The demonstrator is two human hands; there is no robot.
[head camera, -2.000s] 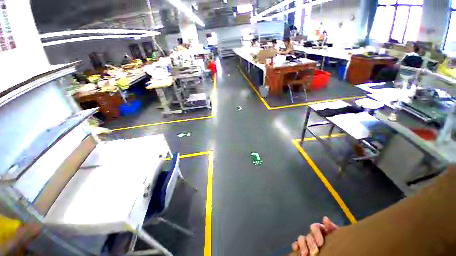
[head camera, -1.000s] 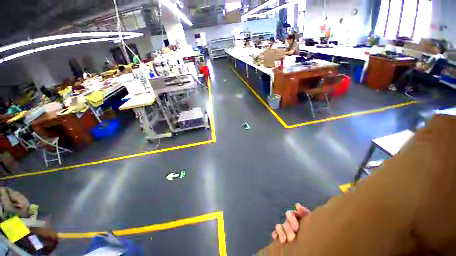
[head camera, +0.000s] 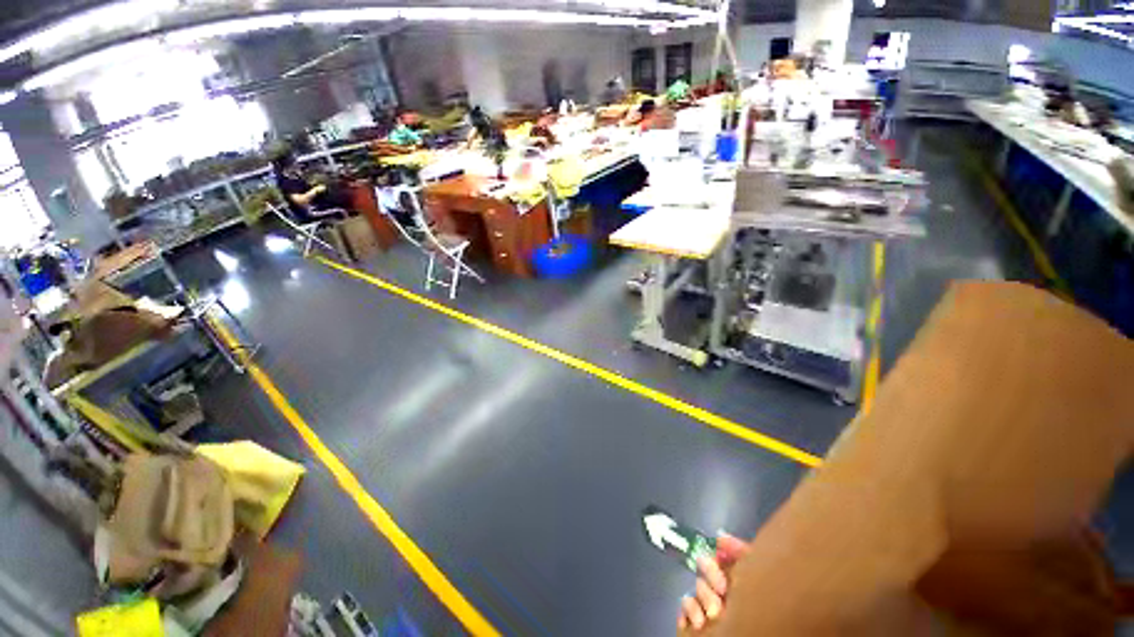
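Observation:
A large brown bundle point(head camera: 945, 460), with a broad smooth surface, fills the lower right. Whether it is stacked panels or a carton I cannot tell. The fingers of one hand, which appears to be my right hand point(head camera: 710, 585), curl round its lower left edge. The palm and arm are hidden behind the bundle. My left hand is not in view.
Brown bag bodies point(head camera: 168, 516) and a yellow piece point(head camera: 255, 483) lie at lower left. Ahead stand a machine trolley point(head camera: 808, 305), a pale table point(head camera: 678, 230), a folding chair point(head camera: 442, 255) and a blue tub point(head camera: 562, 258). A person point(head camera: 305, 193) sits at far left.
The view has swung left. The trolley and aisle have moved right, and the bag bodies at lower left show more fully. The fingers remain on the brown bundle's edge.

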